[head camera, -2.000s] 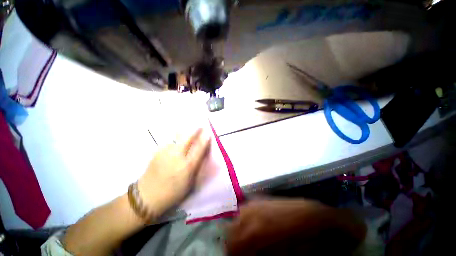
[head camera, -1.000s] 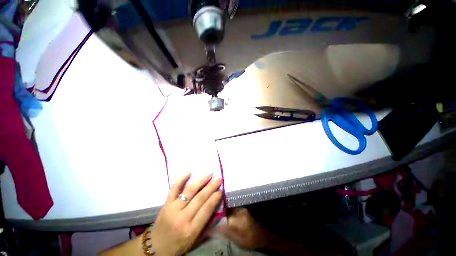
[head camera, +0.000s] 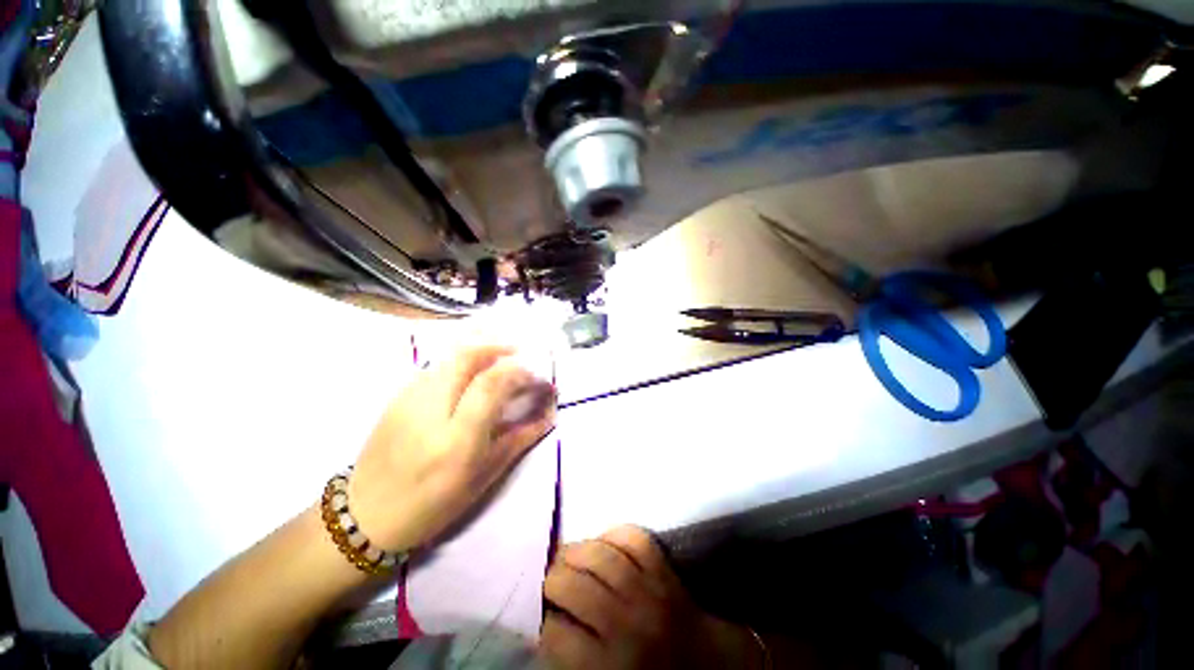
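A pale pink-white fabric piece (head camera: 478, 576) with a thin dark red-pink edge runs from the needle area down over the table's front edge. Its upper part is lost in glare. My left hand (head camera: 445, 439), with a beaded bracelet, lies on the piece just below and left of the needle, fingers bunched on the fabric. My right hand (head camera: 615, 596) is at the table's front edge, fingers curled over the piece's right edge; its thumb is hidden. The sewing machine head (head camera: 432, 144) stands above, its presser foot area partly hidden by glare.
Thread snips (head camera: 766, 325) and blue-handled scissors (head camera: 930, 347) lie right of the needle, with a dark flat object (head camera: 1080, 340) beyond. Pale cut pieces with dark edges (head camera: 111, 242) lie at upper left. A red-pink piece (head camera: 59, 484) hangs at far left.
My left hand has moved up from the table's front edge to near the needle. My right hand remains low at the fabric's right edge. The view has shifted, and the machine head looks larger.
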